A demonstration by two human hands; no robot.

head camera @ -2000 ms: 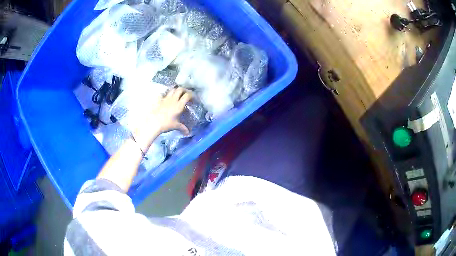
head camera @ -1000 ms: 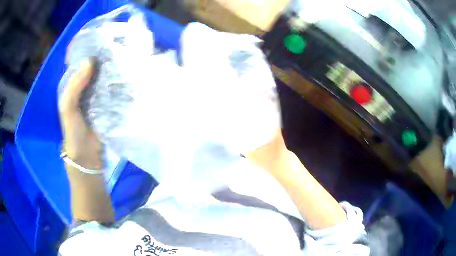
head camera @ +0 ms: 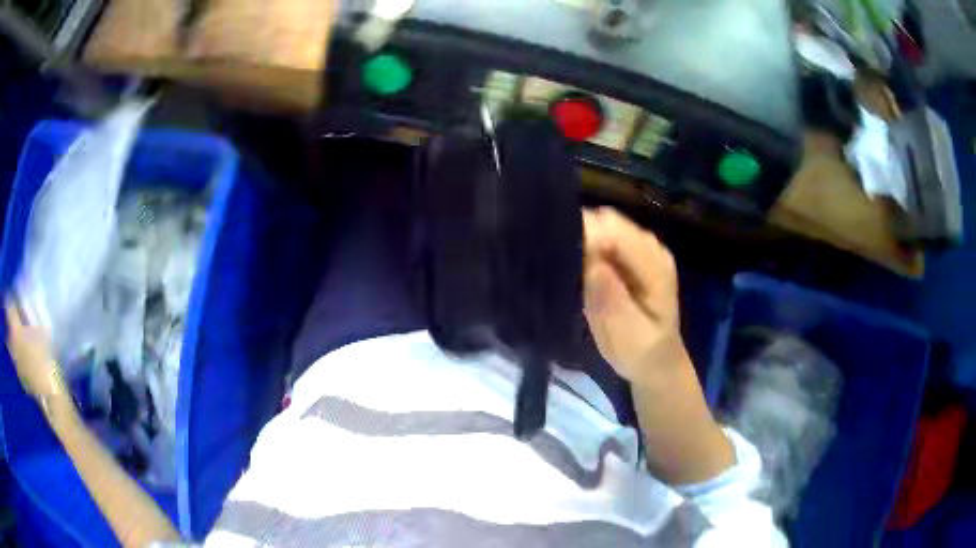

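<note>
A black device housing (head camera: 503, 241) is held upright over the lap, with a short flat black bar hanging from its lower end. My right hand (head camera: 631, 294) grips its right side, with the fingers partly hidden behind it. My left hand (head camera: 34, 348) is at the far left edge, over the left blue bin, and holds a whitish translucent bag (head camera: 77, 219). The bag and the left fingers are blurred.
The left blue bin (head camera: 209, 268) holds bagged items and black cords. The right blue bin (head camera: 824, 300) holds bagged items. Ahead is the press machine's black panel with green buttons (head camera: 387, 74) and a red button (head camera: 577, 118). A wooden bench (head camera: 257, 54) runs beside it.
The view has turned towards the machine. The whitish bag, before between both hands, is now at the left with my left hand. The black housing now shows bare in my right hand.
</note>
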